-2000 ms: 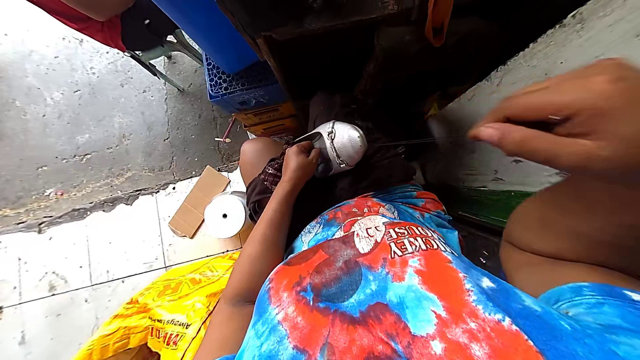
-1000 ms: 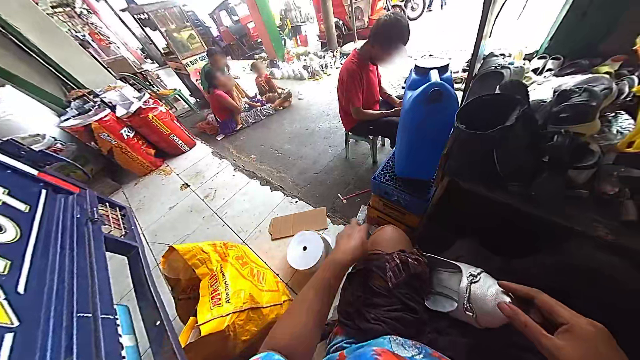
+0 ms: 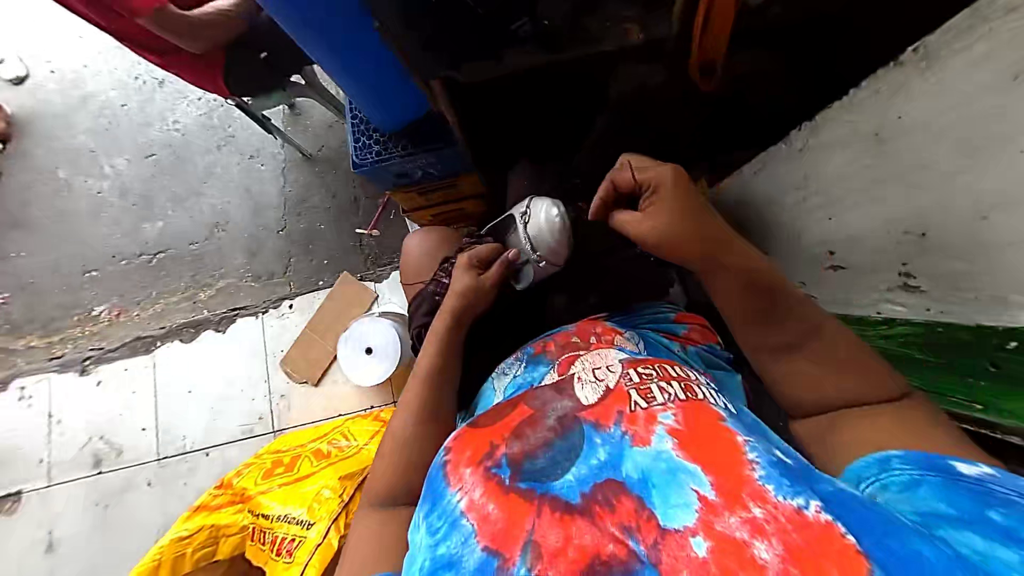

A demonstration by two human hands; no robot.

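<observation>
A silvery-white shoe [image 3: 549,232] with a chain-like strap lies over my lap, its rounded toe pointing up and right. My left hand [image 3: 482,276] grips the shoe's near edge, thumb on the rim of its opening. To the right of the toe, my right hand [image 3: 650,204] is raised with curled fingers, apart from the shoe. A thin dark line shows at its fingers; whether it is thread or a tool I cannot tell. The shoe's heel and underside are hidden.
A white roll [image 3: 369,350] stands beside a cardboard piece [image 3: 328,328] on the tiles. A yellow sack [image 3: 296,488] lies at lower left. Blue crate [image 3: 408,156] and blue container [image 3: 352,60] stand ahead. A person in red [image 3: 188,40] sits at upper left; a pale wall [image 3: 896,176] rises at right.
The view swung up toward the street one second ago and is back down. My right hand, at the shoe's toe then, is now off it. My left hand, by my knee then, now holds the shoe.
</observation>
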